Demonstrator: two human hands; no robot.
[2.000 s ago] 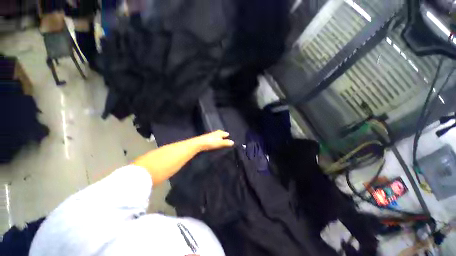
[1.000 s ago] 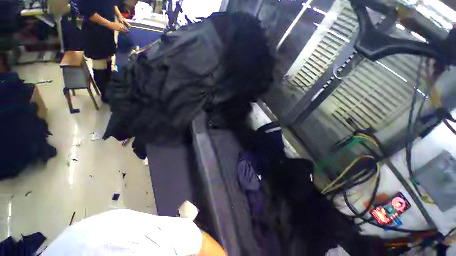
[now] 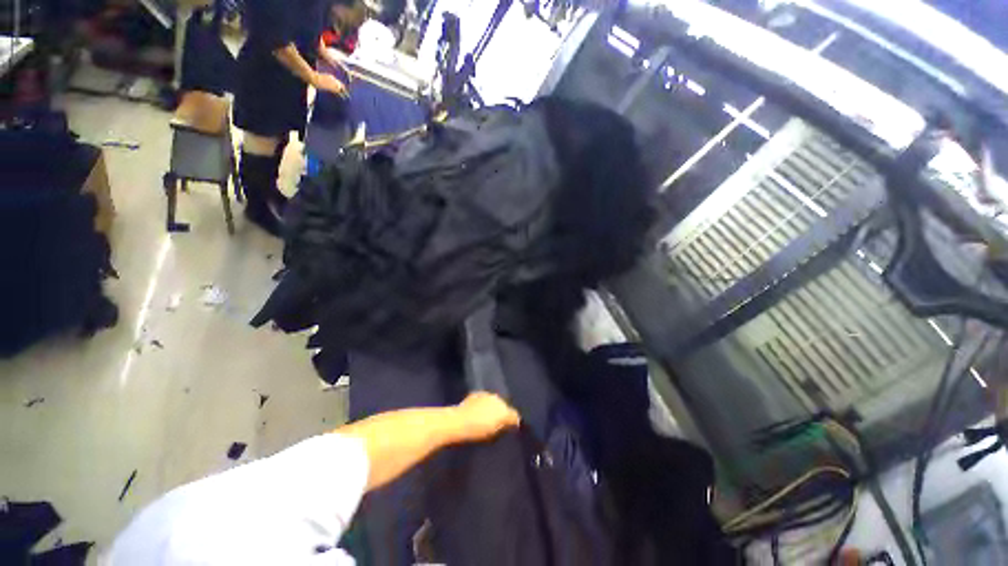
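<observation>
My left hand (image 3: 489,416) reaches in from the lower left in a white sleeve. Its fingers are closed at the edge of a dark cloth piece (image 3: 481,492), which runs from the hand toward the bottom edge. A grey strip (image 3: 483,354) lies along the table beyond the hand. A small part of a beige block (image 3: 422,542) shows below my forearm. Navy cloth (image 3: 569,453) lies just right of the hand. My right hand is not in view.
A large dark garment pile (image 3: 442,210) covers the table's far end. Black cloth (image 3: 663,475) lies along the right side, beside a ledge with cables (image 3: 812,486). A person (image 3: 271,88) stands beyond, near a chair (image 3: 201,144). Scraps lie on the floor.
My left arm has stretched forward from the bottom edge, and the hand now shows at the cloth. Dark cloth now covers the nearer part of the grey strip. The view has shifted.
</observation>
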